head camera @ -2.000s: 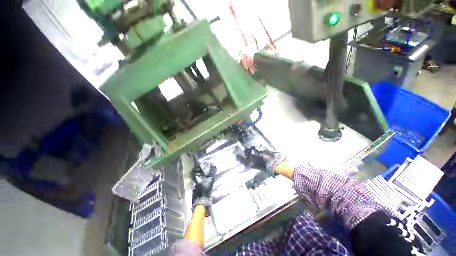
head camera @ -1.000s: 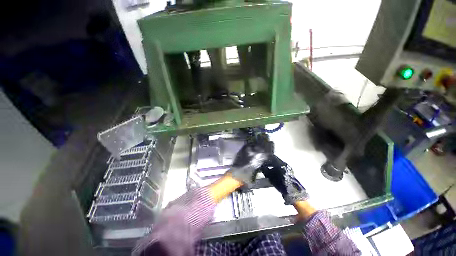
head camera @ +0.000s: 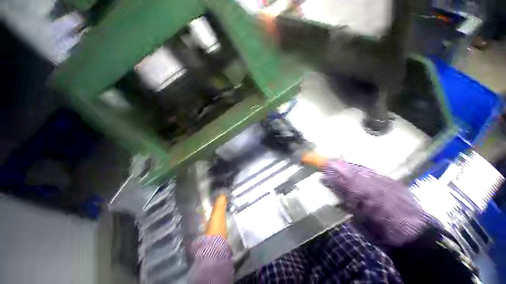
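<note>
The view is blurred. My left hand [head camera: 223, 173], in a dark glove, is at the left side of the fixture [head camera: 261, 176] under the green head. My right hand [head camera: 283, 137], also gloved, is at its back right. A silver casting [head camera: 242, 142] lies between the two hands, at the back of the fixture. Both hands seem to touch its sides, but the fingers are too blurred to tell their grip. A flat silver plate [head camera: 259, 219] lies in front of the fixture, near the table edge.
The green machine head frame [head camera: 222, 136] stands over the back of the fixture. An overlapping row of silver castings [head camera: 161, 233] is at left. A dark post [head camera: 378, 119] stands at right. Slotted castings [head camera: 463, 183] lie by a blue crate [head camera: 471, 100] at far right.
My hands were close together at the fixture's right; now they are apart, one on each side of it. The view has tilted and moved closer.
</note>
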